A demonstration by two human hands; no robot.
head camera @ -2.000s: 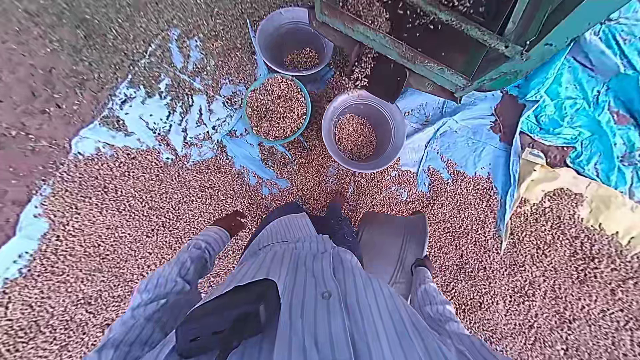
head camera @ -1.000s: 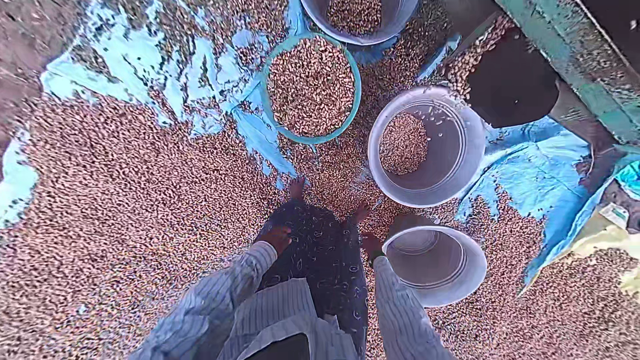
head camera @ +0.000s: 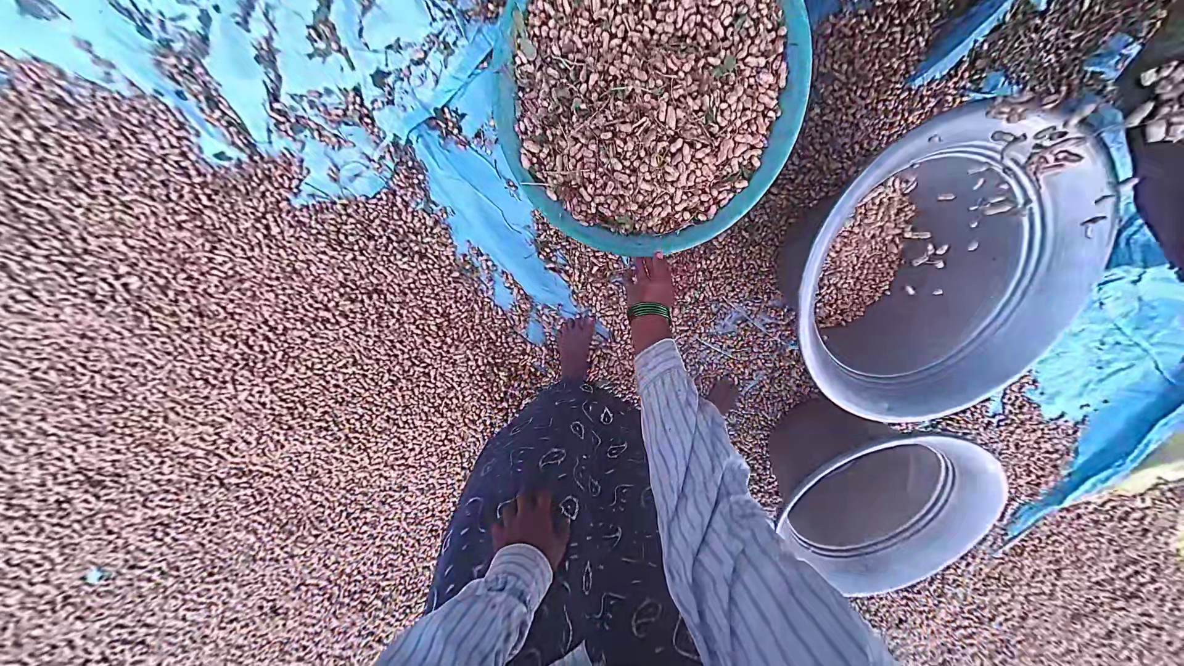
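Note:
My right hand, with green bangles at the wrist, reaches forward to the near rim of a round teal tub heaped with unshelled peanuts. Its fingertips meet that rim; whether they grip it is unclear. My left hand rests with spread fingers on the dark patterned cloth over my leg. To the right, a large metal tub holds some peanuts, and more pods drop into it from the upper right. Nearer to me stands a smaller metal tub with no peanuts visible inside.
Peanuts cover the ground all around my bare feet. Torn blue sheeting shows through them at the upper left, with more blue sheeting at the right. A dark chute edge spills pods at the upper right.
My right hand has let go of the smaller metal tub, which now stands on the peanuts, and has moved to the teal tub's rim. The view has moved closer to the tubs.

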